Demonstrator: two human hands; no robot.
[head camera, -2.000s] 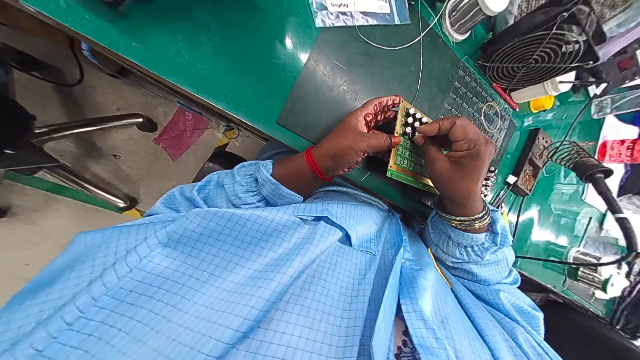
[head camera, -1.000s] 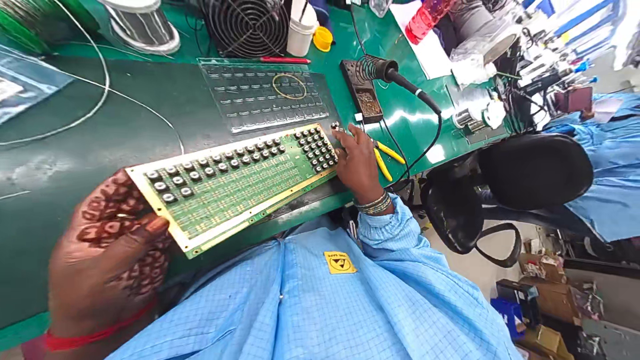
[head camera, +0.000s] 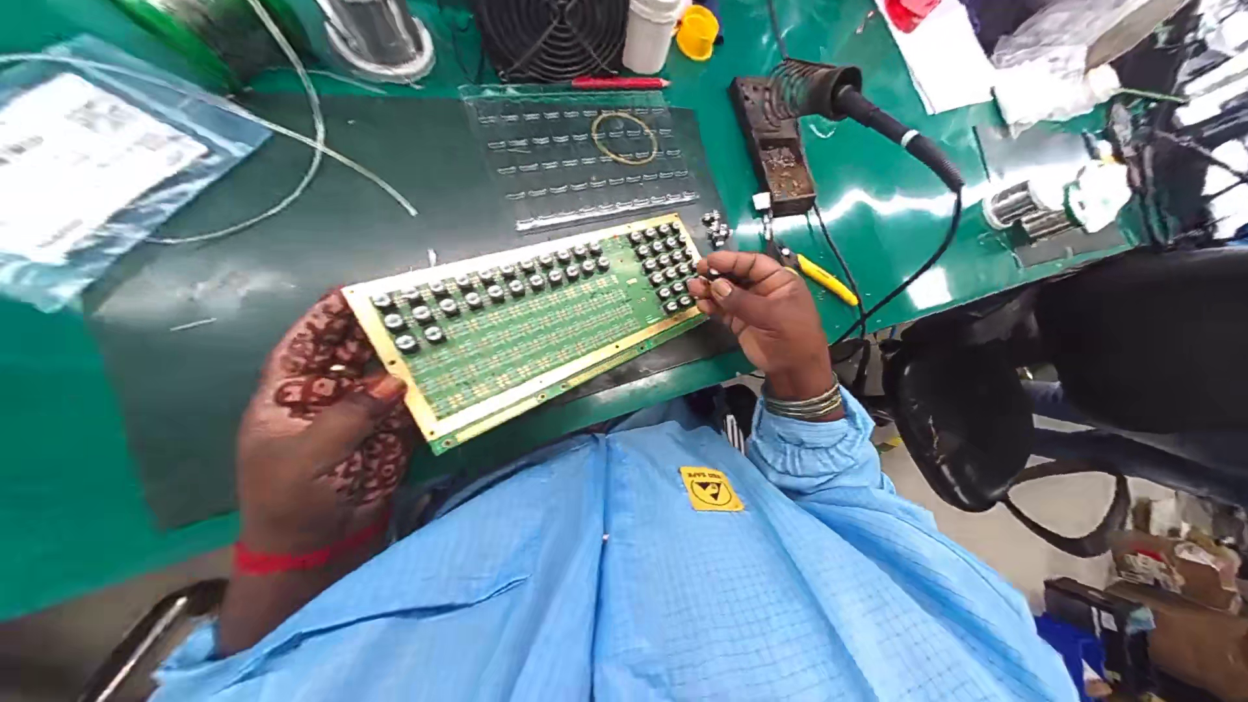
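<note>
A long green circuit board (head camera: 526, 336) with pale edges is tilted above the dark mat, its left end gripped by my left hand (head camera: 327, 419), thumb on top. Round black components with light centres (head camera: 448, 306) line its upper rows and fill a block at its right end. My right hand (head camera: 765, 307) is at that right end, thumb and forefinger pinched around a small dark part (head camera: 717, 277), probably a like component. A small pile of loose components (head camera: 717, 229) lies just beyond the board's right corner.
Behind the board lies a clear plastic tray (head camera: 575, 156) with a rubber band (head camera: 624, 138). A soldering iron (head camera: 902, 136) sits in its stand (head camera: 785, 166), near yellow-handled pliers (head camera: 824, 280). At the left are a plastic bag (head camera: 107, 166) and wire (head camera: 317, 117); a black chair (head camera: 960, 419) stands right.
My right hand has moved from the loose components back to the board's right end, its fingers now pinched. My left hand keeps hold of the board. The view swung strongly after the first frame.
</note>
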